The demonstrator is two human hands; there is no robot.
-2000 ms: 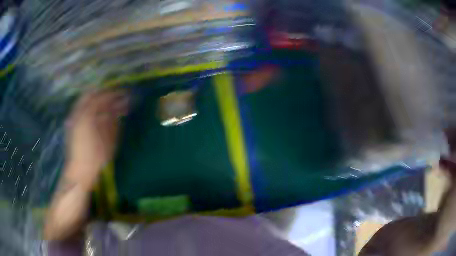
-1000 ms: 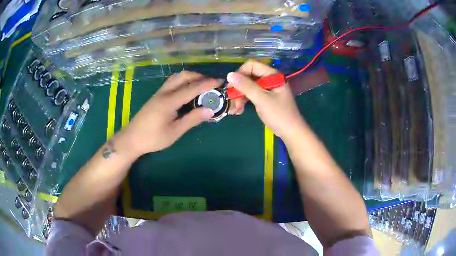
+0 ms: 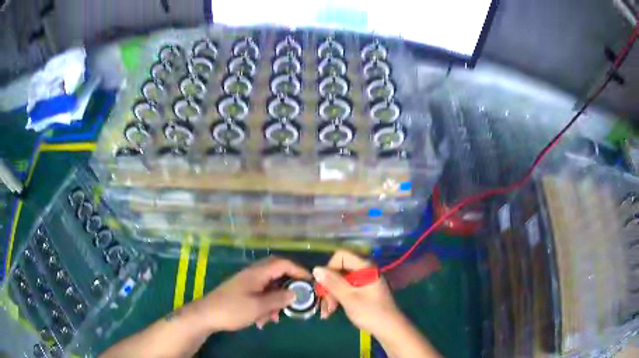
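My left hand [image 3: 249,297] holds a small round speaker driver [image 3: 301,296] with a black rim, silver-white ring and pale centre, low in the middle of the view above the green mat. My right hand [image 3: 356,290] grips a red test probe [image 3: 359,278] against the driver's right side. The probe's tip is hidden by the fingers. A thin red wire [image 3: 471,201] runs from the probe to the upper right.
A large stack of clear trays [image 3: 270,183] stands behind my hands, its top filled with rows of ring-shaped parts. A partly filled clear tray [image 3: 83,280] lies left. Another tray stack [image 3: 581,262] stands right. A bright screen [image 3: 350,19] is at the back.
The view has tilted up, showing the stack's top and the screen. Two seconds ago my left hand was apart at the left; both hands have since met at the driver and probe and still hold them.
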